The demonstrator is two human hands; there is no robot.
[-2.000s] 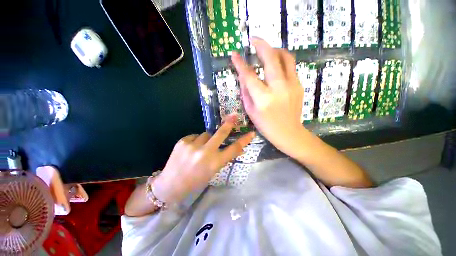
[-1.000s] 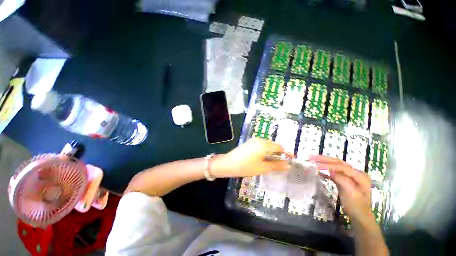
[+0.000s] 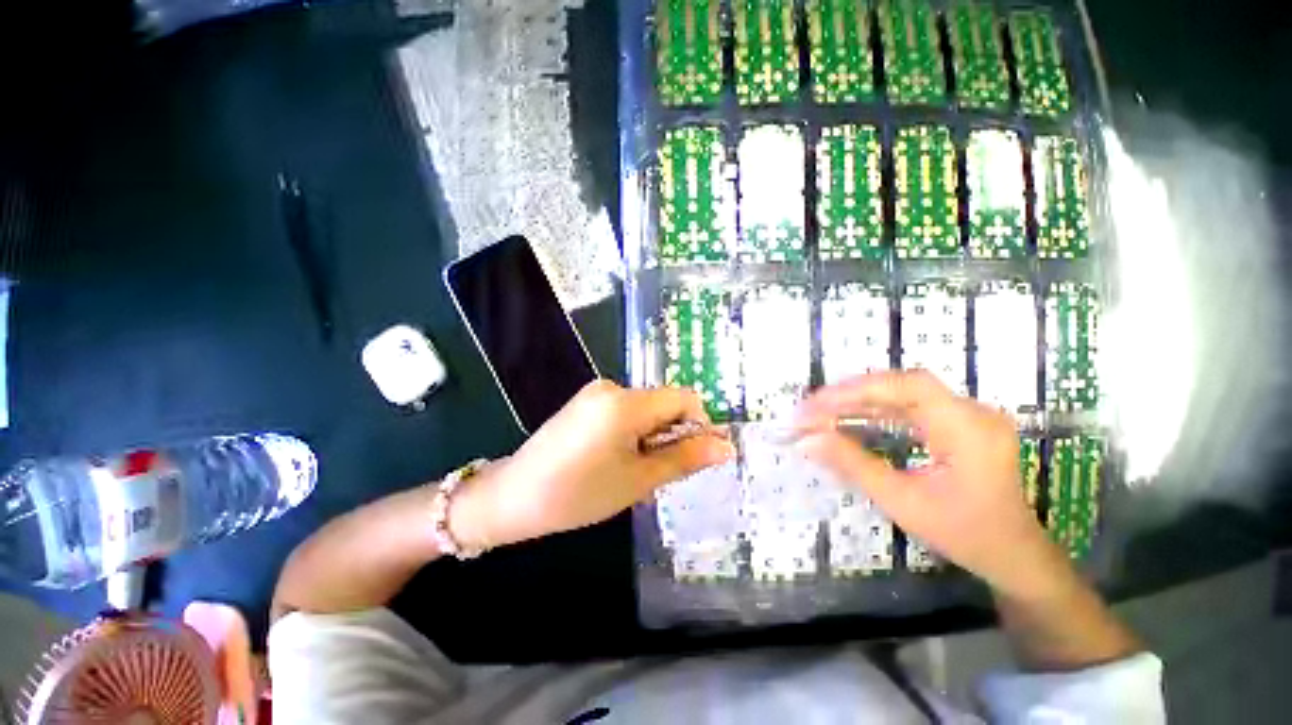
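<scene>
The tray [image 3: 864,266] holds rows of circuit boards. Boards in the upper rows, such as one bare green board [image 3: 913,54], show green and gold; several in the lower rows, such as a covered board [image 3: 934,340], have white dotted faces. My left hand [image 3: 602,460] and my right hand [image 3: 942,460] are over the tray's lower rows, fingertips pinched close together. Between them hangs a thin whitish dome sheet strip [image 3: 772,482], partly see-through, over the bottom row. Which part each hand grips is blurred. My right hand hides some bottom-row boards.
Left of the tray lie a black smartphone [image 3: 522,329], a white earbud case [image 3: 404,366], a thin dark tool [image 3: 305,255] and a pile of dotted strips [image 3: 503,142]. A water bottle [image 3: 170,496] and pink fan [image 3: 128,677] are lower left. Glaring clear film [image 3: 1204,326] lies right.
Both hands first moved over the lower boards, then came together with a whitish strip between them. The view has shifted; since one second ago the strip still hangs between the hands over the bottom row.
</scene>
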